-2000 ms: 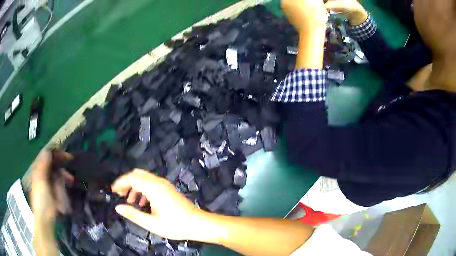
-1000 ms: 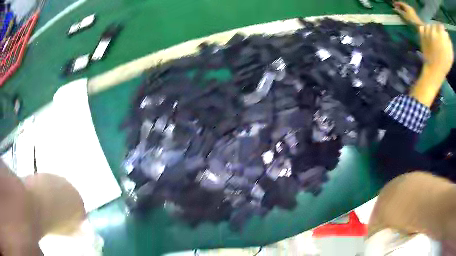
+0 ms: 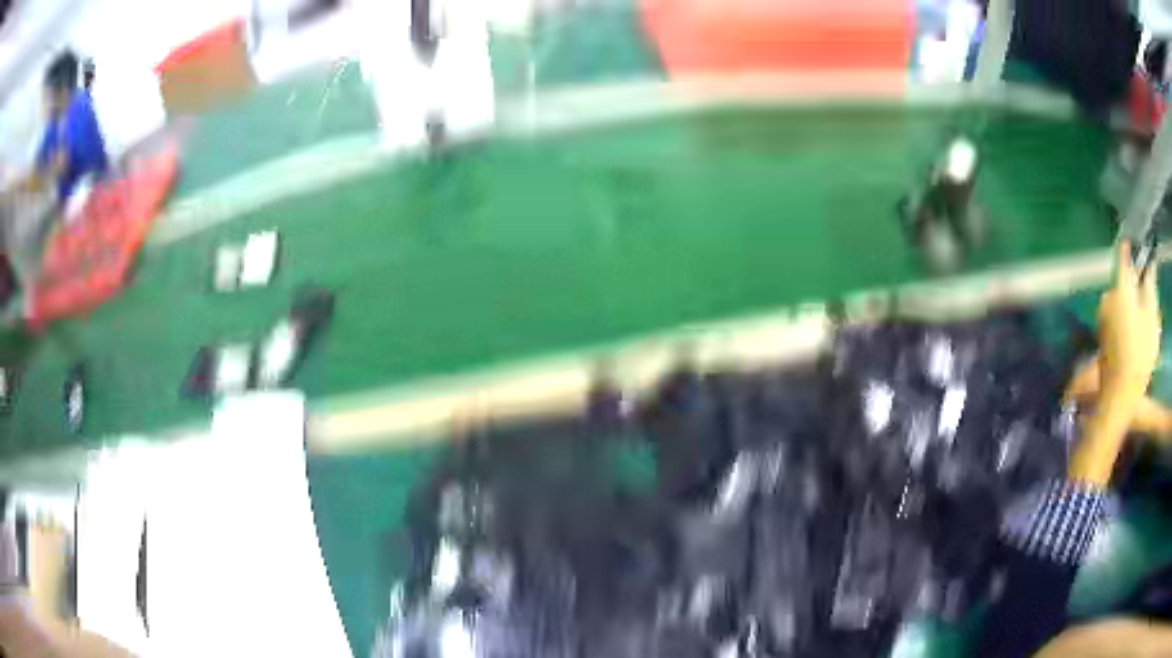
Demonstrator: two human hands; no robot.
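The view is blurred. A large heap of small black pieces [image 3: 771,540] with some shiny grey ones lies on the dark green bench mat [image 3: 363,514]. A bit of skin, seemingly my left hand or forearm [image 3: 41,632], is cut off at the lower left edge, beside the white sheets. Another bit of skin, seemingly my right hand or forearm [image 3: 1116,640], is cut off at the lower right corner. The fingers of both are hidden, and I cannot tell whether they hold anything. Neither visibly touches the heap.
White sheets [image 3: 238,527] lie left of the heap. Beyond the cream rail [image 3: 476,401], the green belt [image 3: 553,270] carries small black phones with white patches [image 3: 276,354]. Red trays [image 3: 784,39] stand beyond. A neighbour's hand [image 3: 1128,334] and checked cuff are at right; a person in blue [image 3: 77,135] is far left.
The camera has tilted up, so the heap sits lower and more belt and far side show. My hands, over the heap at first, are now only slivers at the lower edges.
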